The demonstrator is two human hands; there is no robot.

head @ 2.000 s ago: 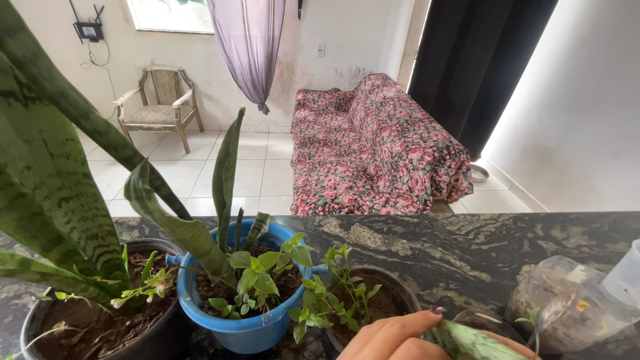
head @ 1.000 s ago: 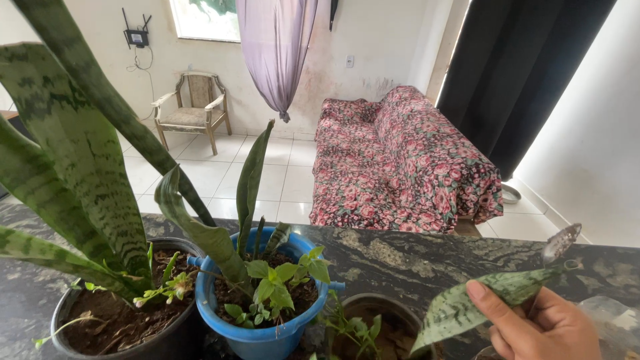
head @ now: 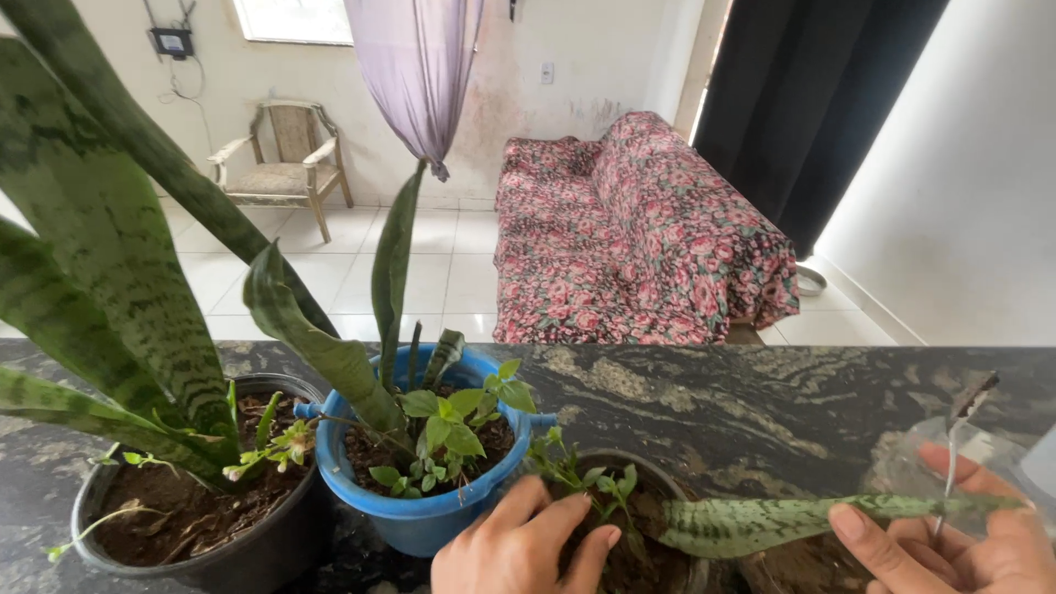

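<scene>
My right hand (head: pixel 949 528), at the lower right, grips a mottled snake plant leaf (head: pixel 742 525) between thumb and fingers, with a soil-stained metal spoon (head: pixel 955 445) upright among the same fingers. The leaf lies almost level, its free end over a dark pot (head: pixel 689 569) of soil with small leafy shoots (head: pixel 606 483). My left hand (head: pixel 524 544) reaches to the left side of that pot, by the shoots, fingers apart; its fingertips partly hide the plants. Just left is a blue pot (head: pixel 412 505) with snake plant leaves and a green seedling.
A large black pot (head: pixel 223 573) with tall snake plant leaves (head: pixel 107 239) stands at the left of the dark stone counter (head: pixel 676 396). Clear plastic (head: pixel 899 454) lies behind my right hand. Beyond the counter are a flower-patterned covered sofa (head: pixel 627 239) and an armchair (head: pixel 285 165).
My left hand has come into view beside the small shoots. The leaf in my right hand has swung from slanting to nearly level, and the spoon now stands more upright.
</scene>
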